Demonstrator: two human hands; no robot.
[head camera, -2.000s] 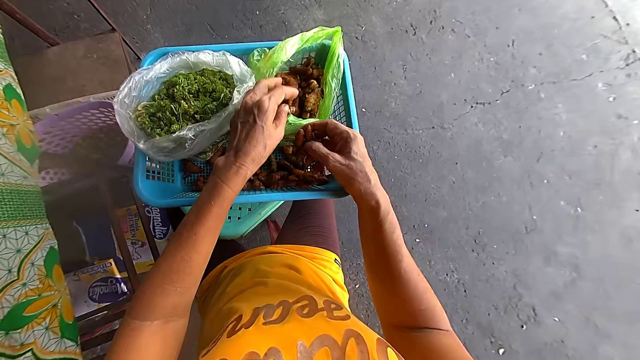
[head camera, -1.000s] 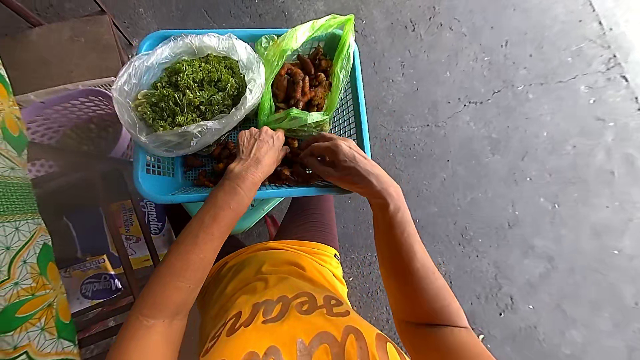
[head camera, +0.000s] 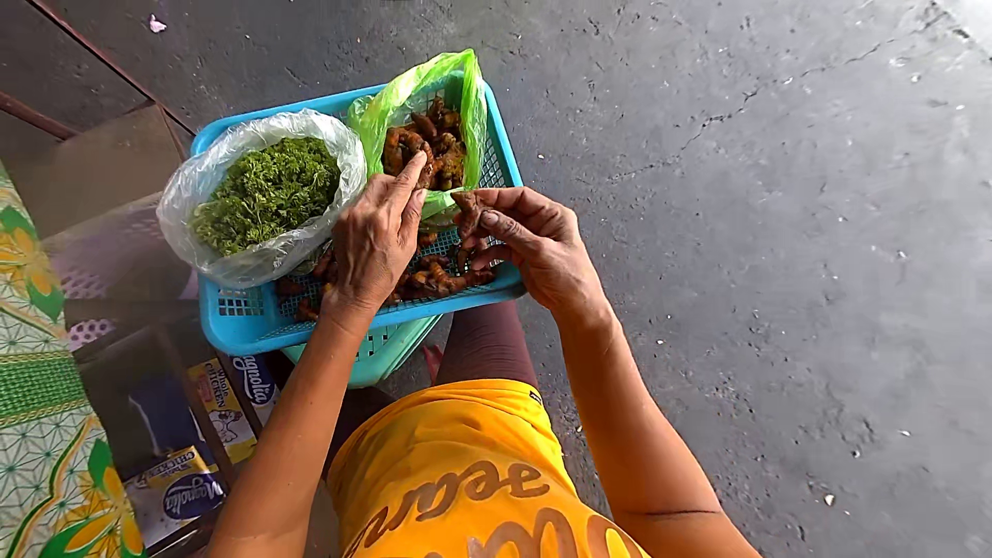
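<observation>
My right hand (head camera: 546, 244) pinches a brown turmeric-like root piece (head camera: 467, 211) between thumb and fingers, just outside the near right corner of the green bag. My left hand (head camera: 380, 232) has its index finger pointing onto the roots (head camera: 434, 151) inside the open green plastic bag (head camera: 395, 101); it holds nothing that I can see. Both are over a blue plastic basket (head camera: 267, 329). More root pieces (head camera: 438, 279) lie loose along the basket's near side, partly behind my left hand. A clear plastic bag (head camera: 182, 201) of leafy green herbs (head camera: 271, 190) stands in the basket's left part.
A green plastic container (head camera: 395, 353) sits under the basket. At left are a flowered tablecloth (head camera: 39, 387), a purple perforated basket (head camera: 85, 283) behind something see-through, and printed packaging (head camera: 178, 488). Grey concrete floor (head camera: 736, 232) spreads to the right.
My left hand has moved from the loose roots up to the green bag's opening. My right hand has risen from the loose roots with a piece in its fingers.
</observation>
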